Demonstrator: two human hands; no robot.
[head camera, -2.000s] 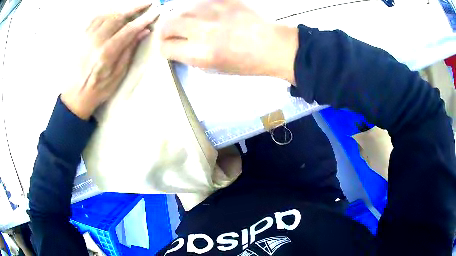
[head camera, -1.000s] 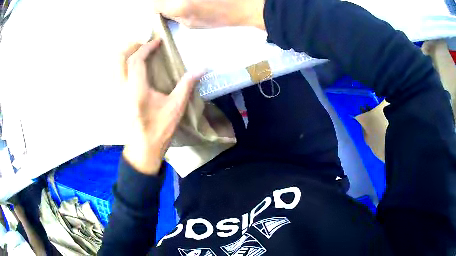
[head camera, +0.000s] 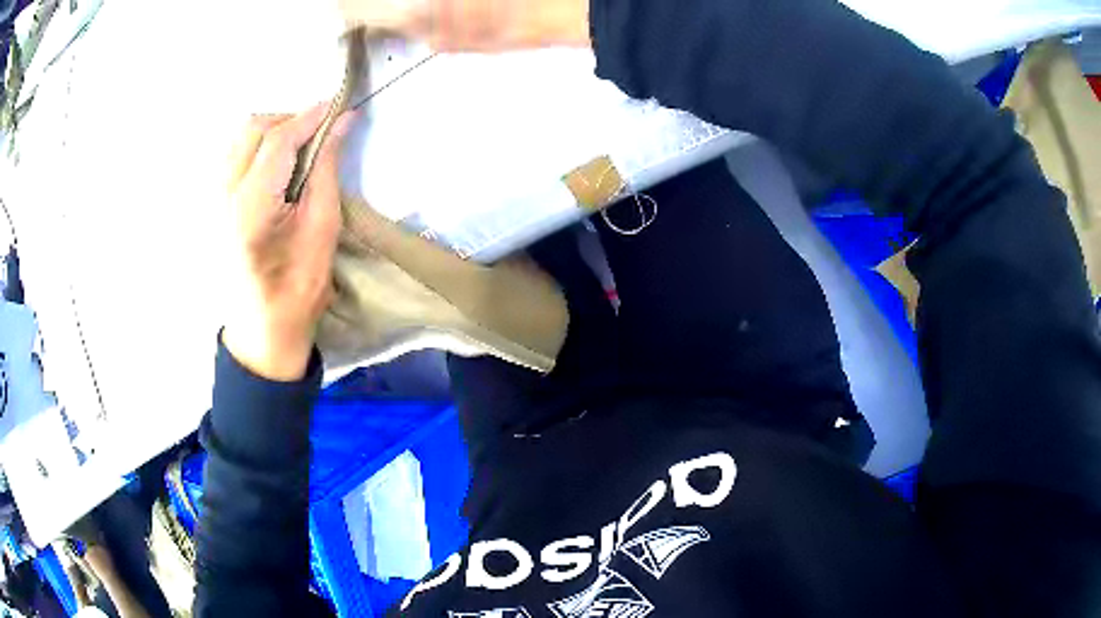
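A khaki cut panel (head camera: 447, 290) hangs over the front edge of the white machine table (head camera: 483, 133) toward my lap. My left hand (head camera: 284, 229) pinches the panel's narrow folded edge (head camera: 316, 151) between thumb and fingers, left of centre. My right hand (head camera: 483, 22) is at the top of the picture, blurred and partly cut off, at the upper end of the folded edge. Its fingertips are too blurred to tell their grip. A thin dark line, perhaps thread, runs between the folded edge and my right hand. The needle area is not in view.
A measuring strip (head camera: 691, 126) with a tan tape patch (head camera: 593, 182) runs along the table's front edge. A loop of light thread (head camera: 630, 214) hangs from the patch. A blue crate (head camera: 326, 465) stands below at left. More blue crate and khaki cloth (head camera: 1053, 121) show at right.
My left hand moved from lying flat on the panel to pinching its folded edge. My right hand moved up and left. The panel, earlier spread wide, is now bunched and drawn left.
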